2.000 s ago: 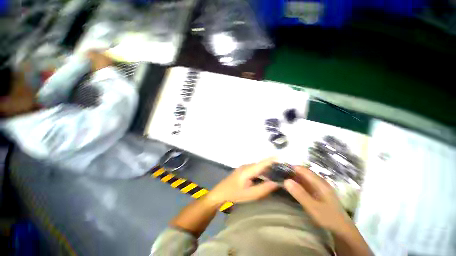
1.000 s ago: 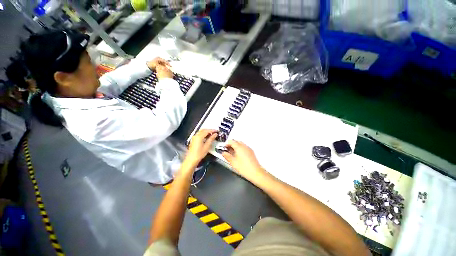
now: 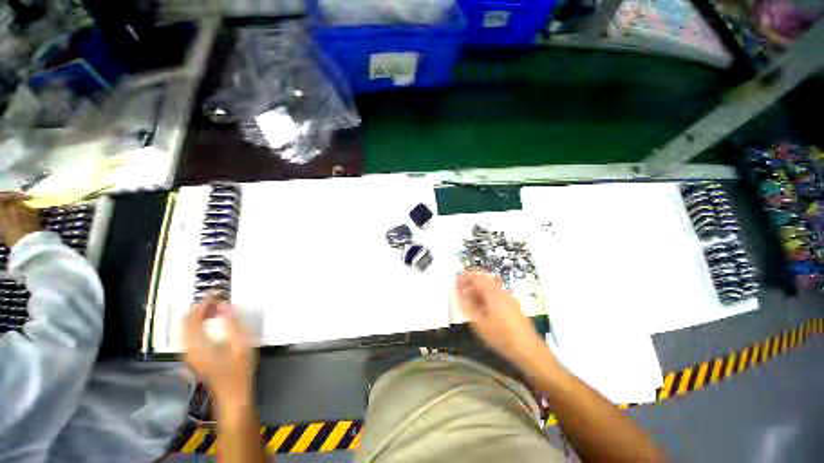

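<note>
Small silver-grey metal parts point(image 3: 500, 257) lie in a loose heap on a cream sheet point(image 3: 526, 303) between the trays. My right hand point(image 3: 483, 300) is at the heap's near left edge; its fingertips are small and I cannot tell if they hold a part. My left hand point(image 3: 217, 339) is blurred at the near end of the left row of dark cases point(image 3: 220, 217) on the left white tray point(image 3: 312, 262); what it holds cannot be made out. Three loose black cases lie mid-tray: one point(image 3: 421, 214) at the back, one point(image 3: 398, 236) to its left, one point(image 3: 417, 257) nearer me.
The right white tray point(image 3: 614, 258) has rows of dark cases point(image 3: 720, 244) at its far right. A clear plastic bag point(image 3: 287, 99) and blue bins point(image 3: 388, 56) stand behind. A coworker's sleeve point(image 3: 54, 298) is at the left. Yellow-black tape point(image 3: 312, 437) marks the floor.
The view has swung right. My hands were together at the left row's near end; my right hand has moved away to the metal heap, while my left stays by the row.
</note>
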